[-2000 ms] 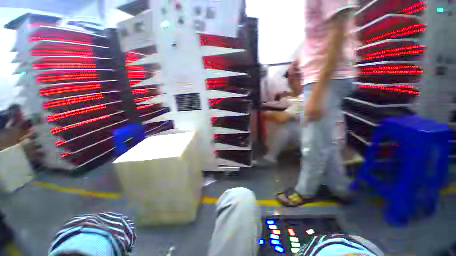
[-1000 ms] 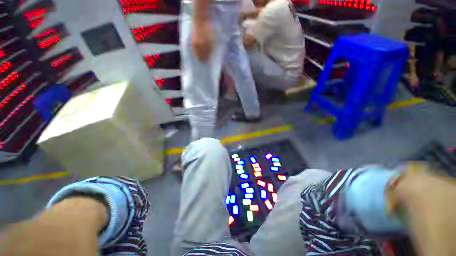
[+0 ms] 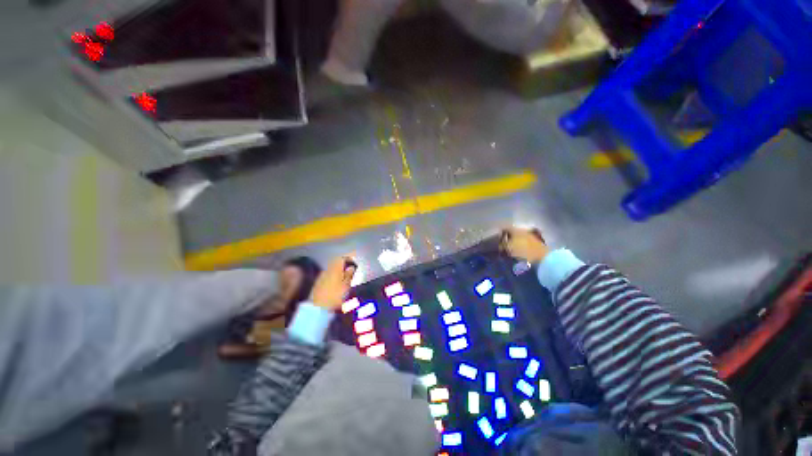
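Note:
A black device tray (image 3: 554,356) lies low in front of me, its near part partly hidden by my clothing. Many small lit display screens (image 3: 457,329) show on it in loose rows, white, blue and reddish. My left hand (image 3: 333,283) is closed on the tray's far left corner. My right hand (image 3: 525,244) is closed on its far right corner. Both hands are small and somewhat blurred, with the fingertips partly hidden at the rim.
A blue plastic stool (image 3: 654,156) stands at upper right. A rack (image 3: 289,71) with red lights is at upper left, beside a large pale box (image 3: 89,196). A yellow line (image 3: 356,221) crosses the floor beyond the tray. Another person's leg (image 3: 352,44) shows at top. A red edge (image 3: 757,329) is at right.
The view has tilted down towards the tray. My hands, out of view or hidden before, now hold its far corners. The walking person no longer shows clearly.

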